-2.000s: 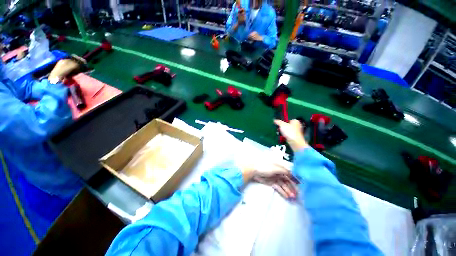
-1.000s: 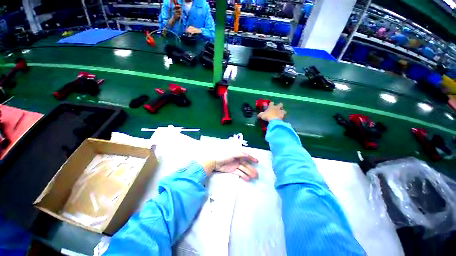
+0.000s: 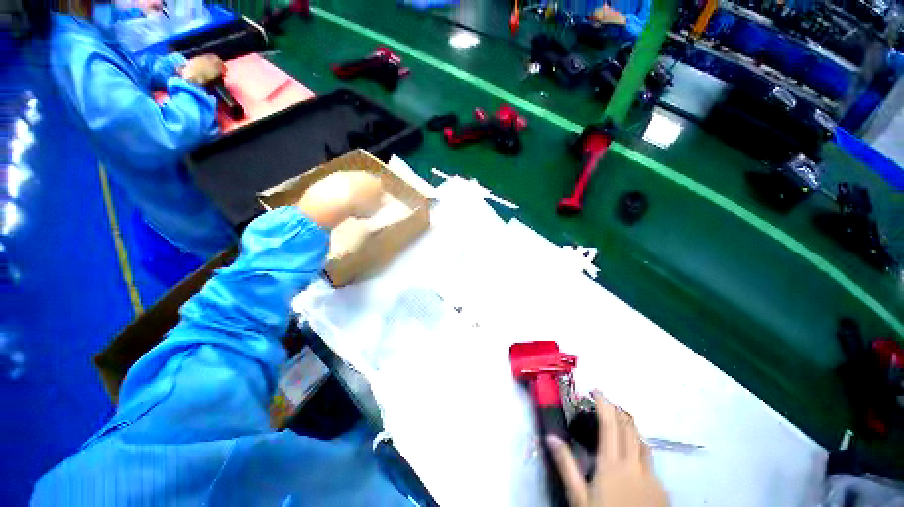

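Observation:
A handle assembly (image 3: 541,381) with a red head and black grip lies on the white foam sheet (image 3: 476,287). Its black arm is beside the grip, with thin wires near the head. My right hand (image 3: 617,465) is closed around the grip and arm at the bottom of the view. My left hand (image 3: 342,203) reaches into the open cardboard box (image 3: 382,243); its fingertips are partly hidden and blurred, and whether they hold anything cannot be told. Thin grey tweezers (image 3: 676,445) lie on the sheet to the right of my right hand.
A green conveyor belt (image 3: 694,287) beyond the sheet carries several red-and-black units and a small black cover (image 3: 631,206). A black tray (image 3: 287,149) lies behind the box. Another worker (image 3: 129,109) in blue is at left. White strips (image 3: 476,186) lie at the sheet's far edge.
My right hand has brought a handle assembly from the belt onto the sheet. My left hand has moved from the sheet into the box. The view has swung.

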